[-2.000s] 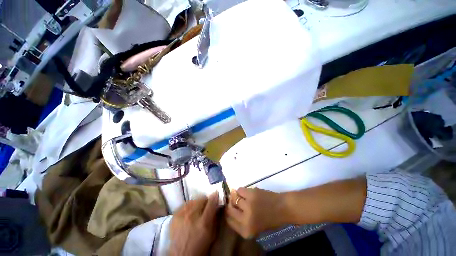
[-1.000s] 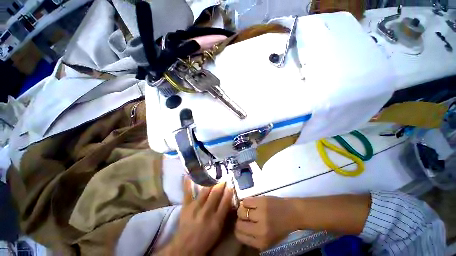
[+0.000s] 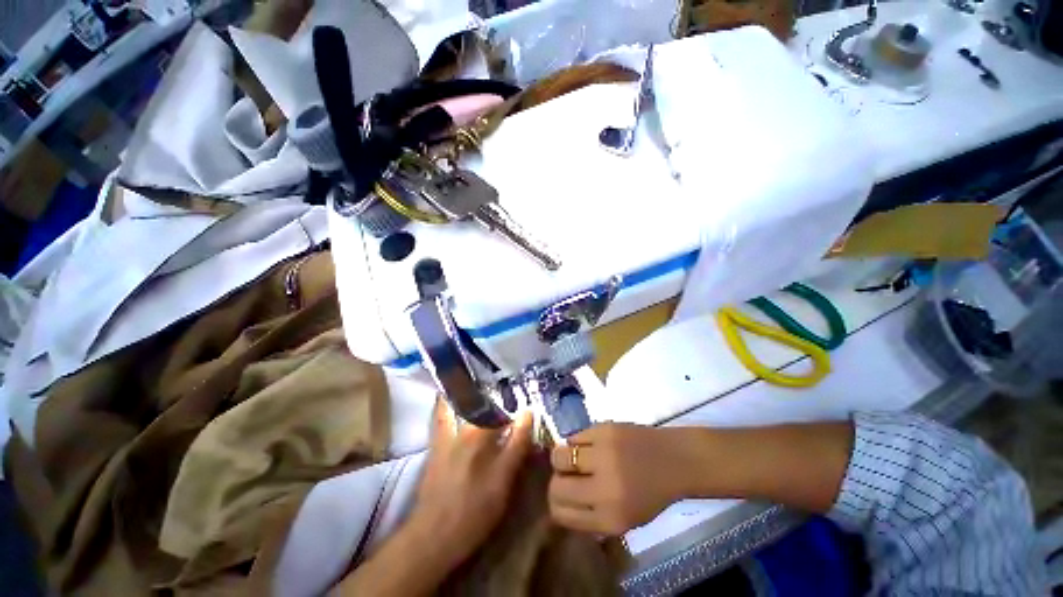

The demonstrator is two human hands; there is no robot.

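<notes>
The brown garment point(image 3: 280, 449) with off-white backing lies heaped left of and below the needle area. My left hand point(image 3: 472, 478) lies on the cloth just below the presser foot point(image 3: 569, 408), with its fingertips at the needle area. My right hand point(image 3: 606, 476), with a ring on one finger, is right beside it with fingers curled on the brown cloth edge. The fingertips of both hands nearly meet under the white sewing machine head point(image 3: 525, 198). The needle and what lies between the fingertips are too small and blurred to tell.
Keys point(image 3: 495, 216) lie on the machine head. Scissors with yellow and green handles point(image 3: 775, 356) lie right of the needle. A yellow-tan strip point(image 3: 921, 230) and a clear container point(image 3: 991, 321) are at the right. A ruler strip point(image 3: 711, 548) runs along the front edge.
Since two seconds ago the view has shifted, and the machine head sits further right in it. My left hand has moved from pinching beside my right hand to lying flatter at the needle area.
</notes>
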